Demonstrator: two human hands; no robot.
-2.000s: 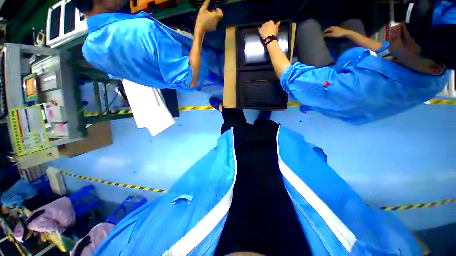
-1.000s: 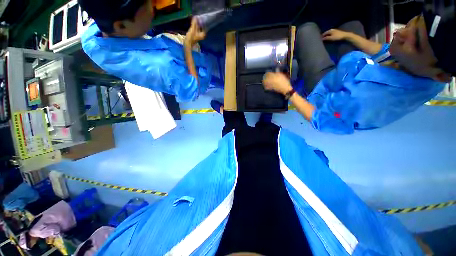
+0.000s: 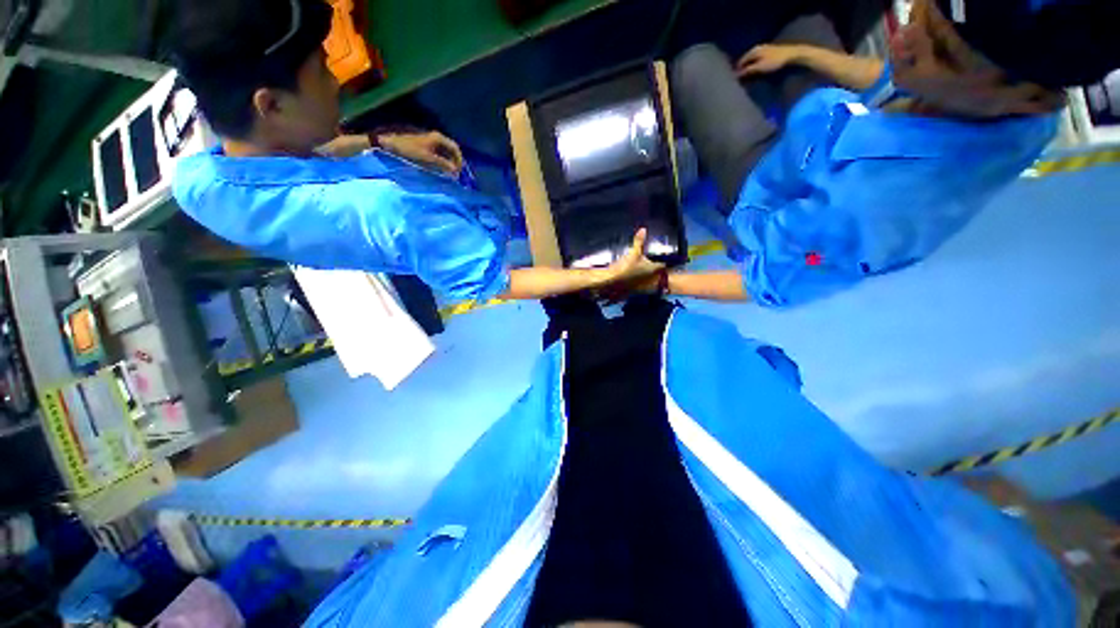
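A blister tray [image 3: 608, 137], black and shiny with two pockets, lies in a brown open carton [image 3: 534, 184] in front of me. Light glares off its far pocket. Two co-workers' hands meet at the near end of the tray; one reaches from the left, one from the right. A dark shiny part [image 3: 633, 236] shows in the near pocket, partly hidden by these hands. Neither of my own hands shows in the picture.
Co-workers in blue smocks flank the carton at left and right. White sheets [image 3: 360, 329] lie left of the carton. The machine [image 3: 184, 325] stands at far left, with white trays [image 3: 133, 153] beyond it. An orange fixture [image 3: 351, 47] is on the green bench. Yellow-black tape crosses the blue floor.
The left co-worker's arm has come across to the tray's near end, and the right co-worker's hand has moved nearer to me. The near pocket now looks shiny. The view has turned slightly.
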